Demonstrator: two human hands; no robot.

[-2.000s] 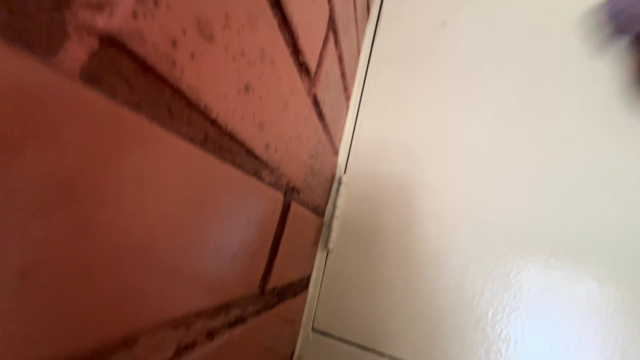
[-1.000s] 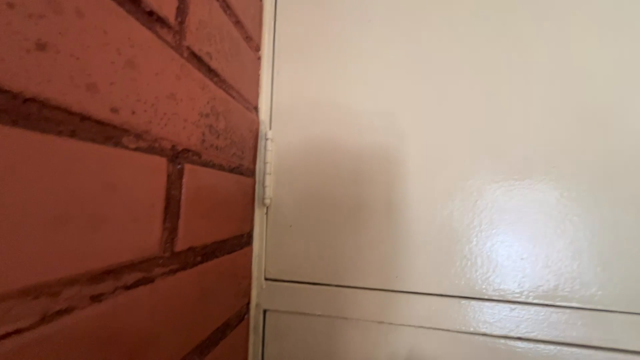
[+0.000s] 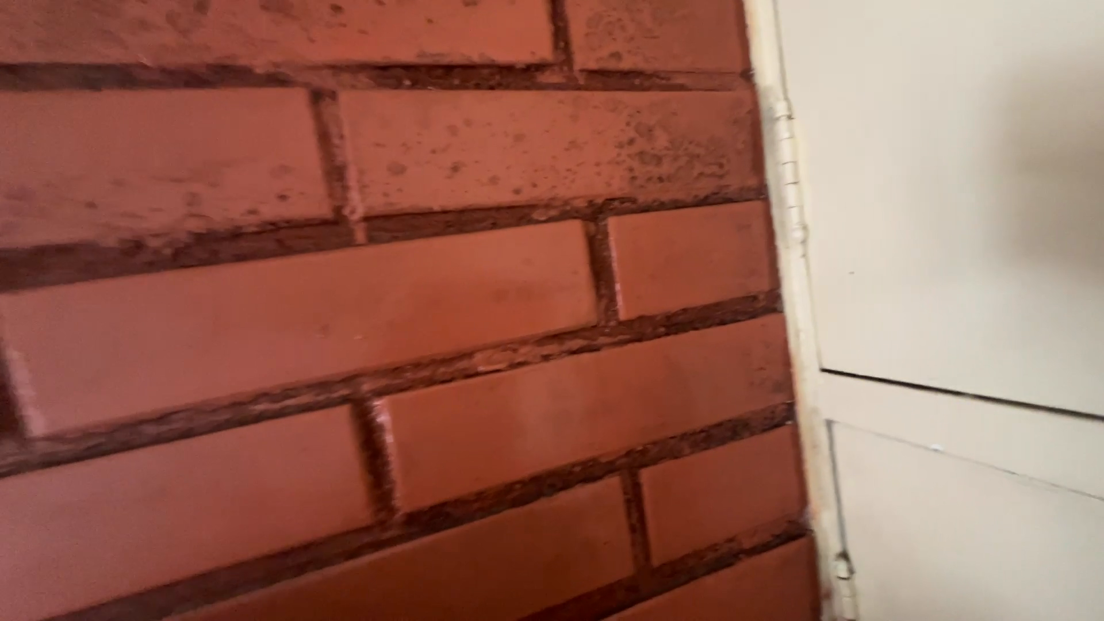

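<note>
Neither my left hand nor my right hand shows in the head view. A red brick wall (image 3: 483, 302) with dark recessed mortar joints fills the left and middle. Along its right side runs the cream-painted frame (image 3: 798, 293) of a door or cabinet. An upper hinge (image 3: 788, 164) and a lower hinge (image 3: 843, 569) sit on that frame. Right of them are an upper cream panel (image 3: 931, 216) and a lower cream panel (image 3: 957, 535), parted by a cream rail. What my hands hold or touch is hidden.
The brick wall stands close and meets the cream frame at an upright edge. A soft shadow (image 3: 1056, 164) lies on the upper panel at the far right.
The view has swung left, so more of the brick wall shows. A blurred purple thing at the top right two seconds ago is out of view.
</note>
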